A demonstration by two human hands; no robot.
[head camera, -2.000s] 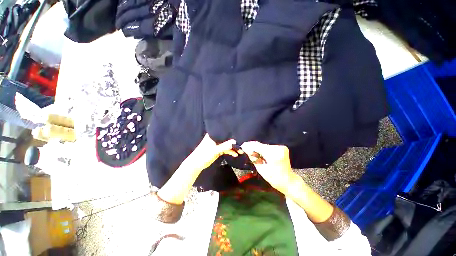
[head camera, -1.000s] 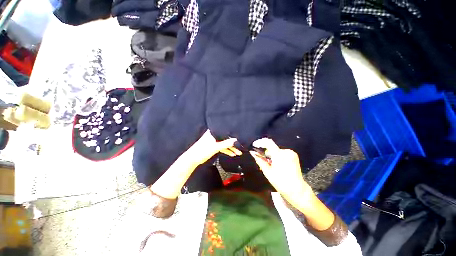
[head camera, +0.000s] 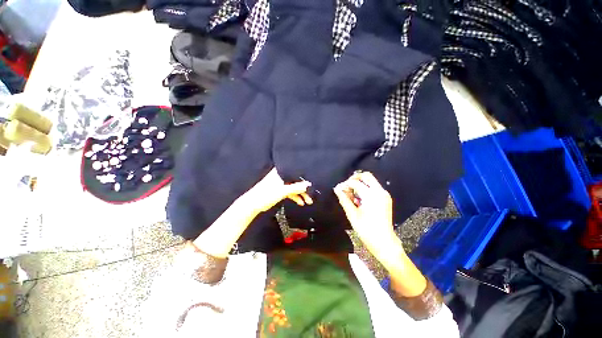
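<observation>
A navy garment (head camera: 323,125) with black-and-white checked trim (head camera: 401,112) lies over the table, its near edge at my lap. My left hand (head camera: 277,191) pinches the garment's near edge between thumb and fingers. My right hand (head camera: 363,198) is just to the right, fingertips pinched together, a small gap from my left hand. A small dark tool with a hint of red shows in its palm. Any needle or thread at the fingertips is too small to tell.
A black pad (head camera: 125,188) with red rim and pale pieces, a clear crumpled bag (head camera: 92,99) and a grey-black bundle (head camera: 201,59) lie left. Blue crates (head camera: 515,171) stand right, dark clothes (head camera: 528,284) below. Dark checked garments (head camera: 508,59) lie behind right.
My right hand has moved away from my left, leaving a wider gap. My left hand still pinches the garment edge. The view has shifted, showing more of the right side.
</observation>
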